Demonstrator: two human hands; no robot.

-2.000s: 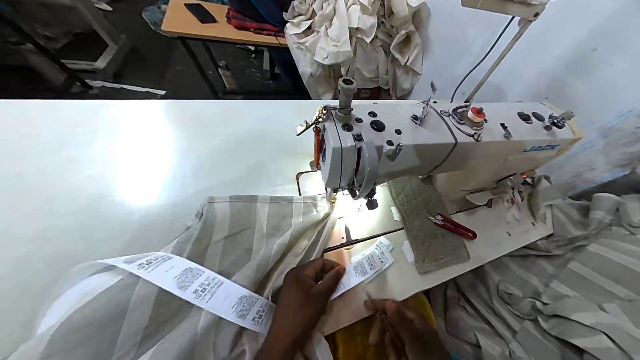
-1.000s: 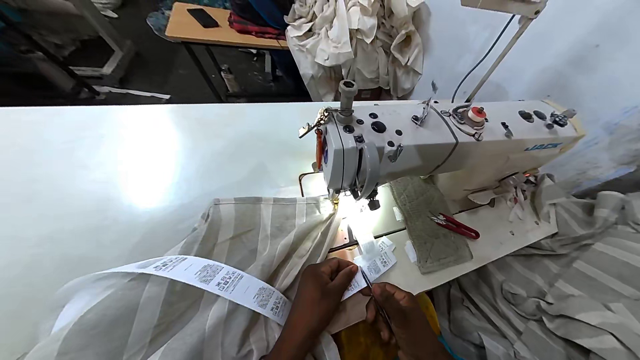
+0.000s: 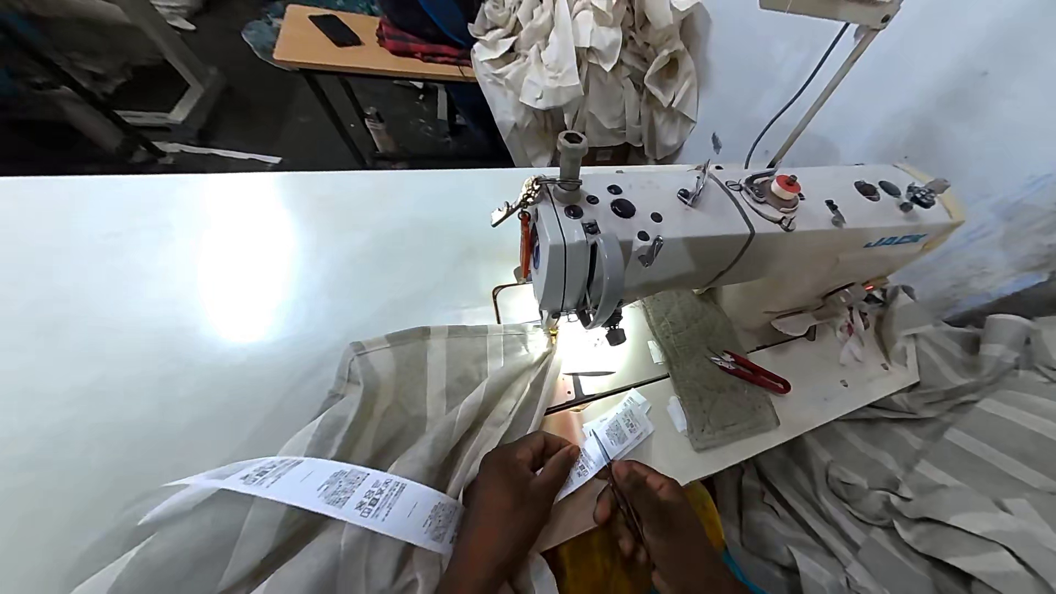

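Note:
My left hand (image 3: 520, 495) pinches a long white strip of printed labels (image 3: 355, 495), which trails left over the striped grey fabric (image 3: 445, 388). My right hand (image 3: 652, 520) holds small dark thread snips (image 3: 631, 503), mostly hidden by its fingers; their tip lies across the strip just right of my left fingertips. The strip's printed end (image 3: 623, 429) rests on the machine bed. Under the needle area of the white sewing machine (image 3: 676, 239) sits the fabric's corner.
Red-handled thread snips (image 3: 757, 373) lie on a grey-green cloth pad (image 3: 709, 379). More striped fabric (image 3: 932, 462) is heaped at the right. Behind the white table (image 3: 124, 330) are a wooden table (image 3: 371, 54) with a phone (image 3: 335, 30) and a pile of cream fabric (image 3: 586, 74).
My right hand has come up to the label strip beside my left fingers, and the snips now lie across it. The trailing part of the strip has shifted on the fabric.

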